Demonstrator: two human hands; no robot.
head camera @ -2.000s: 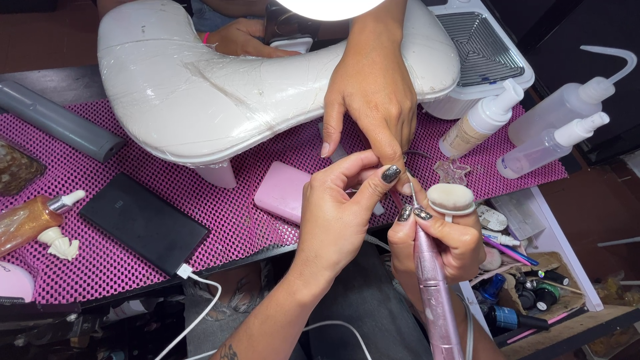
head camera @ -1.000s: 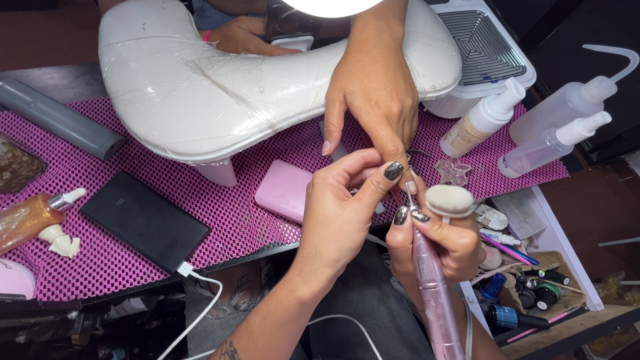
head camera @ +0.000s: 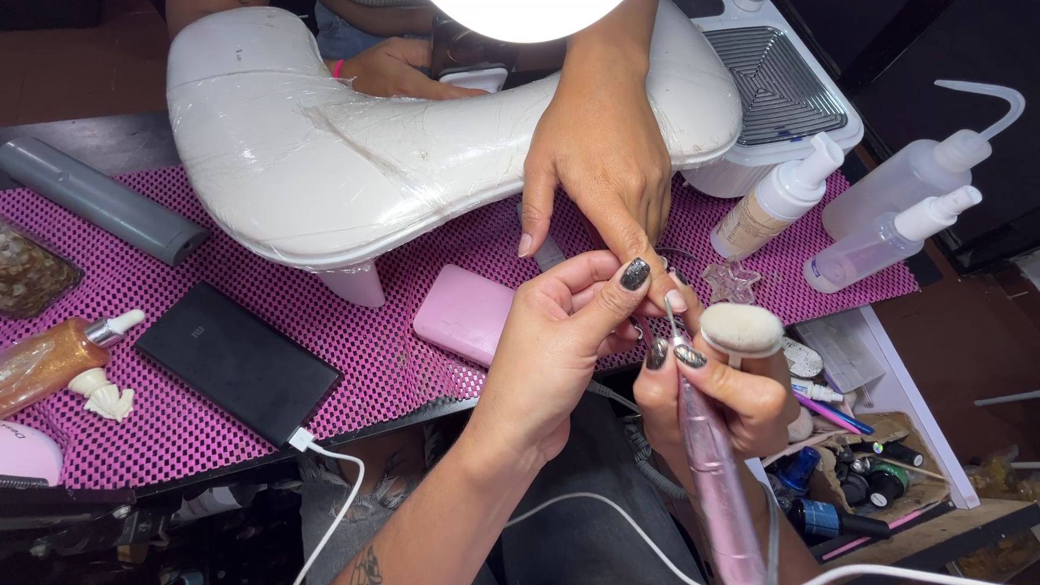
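Note:
My left hand (head camera: 561,325) holds a finger of another person's hand (head camera: 605,146), which reaches down over a plastic-wrapped white armrest (head camera: 341,154). In my right hand (head camera: 731,390) is a pink electric nail drill (head camera: 719,487), its thin metal bit (head camera: 669,315) at the nail of the held finger. A round, pale-topped brush (head camera: 741,329) also sticks up from my right hand. A pink rectangular case (head camera: 465,313) lies left of my left hand. Whether the bit touches the nail or the skin I cannot tell.
A black power bank (head camera: 240,366) with a white cable lies on the pink mesh mat (head camera: 195,439). Pump bottle (head camera: 776,199), spray bottle (head camera: 890,240) and wash bottle (head camera: 910,179) stand at right, near a dust collector (head camera: 772,85). Below them, an open drawer (head camera: 926,414) holds small bottles. A bright lamp (head camera: 528,16) hangs above.
The drill and my right hand have shifted only slightly at the fingertip. My left hand keeps its hold on the other person's finger.

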